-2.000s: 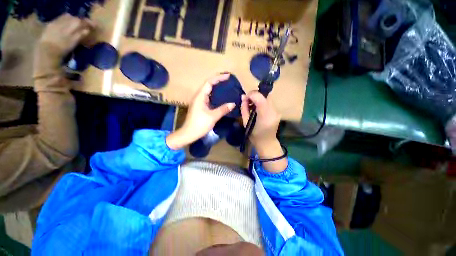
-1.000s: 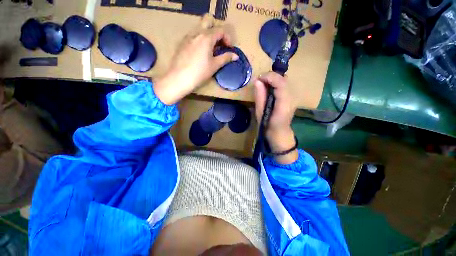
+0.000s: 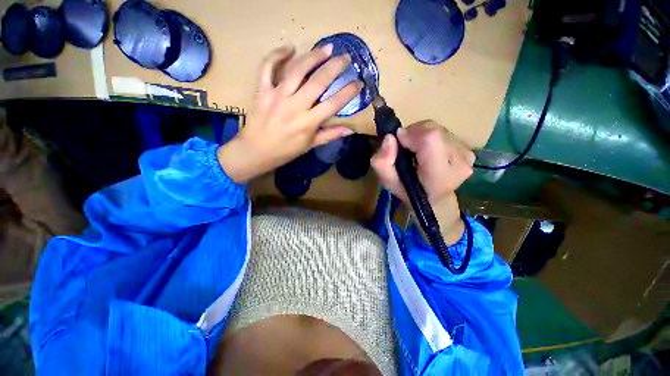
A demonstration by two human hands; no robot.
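Observation:
A dark oval cover (image 3: 344, 100) lies on the brown cardboard (image 3: 257, 29) near its front edge. My left hand (image 3: 294, 103) rests on it, fingers spread over its face and pressing it down. My right hand (image 3: 430, 160) holds the black soldering iron (image 3: 419, 192) like a pen. Its thin tip reaches the cover's right rim; the exact contact point is too small to tell. Another dark oval cover (image 3: 430, 29) lies flat to the right.
Several overlapping covers (image 3: 136, 33) lie at the left of the cardboard. Small black parts (image 3: 485, 7) lie at the top right. More covers sit in an open box (image 3: 294, 180) below the edge. A black cable (image 3: 540, 121) curves over the green bench (image 3: 580, 139).
The iron has swung from pointing away to pointing at the cover, its tip now at the rim. My left hand has gone from pinching the cover's upper edge to lying across it.

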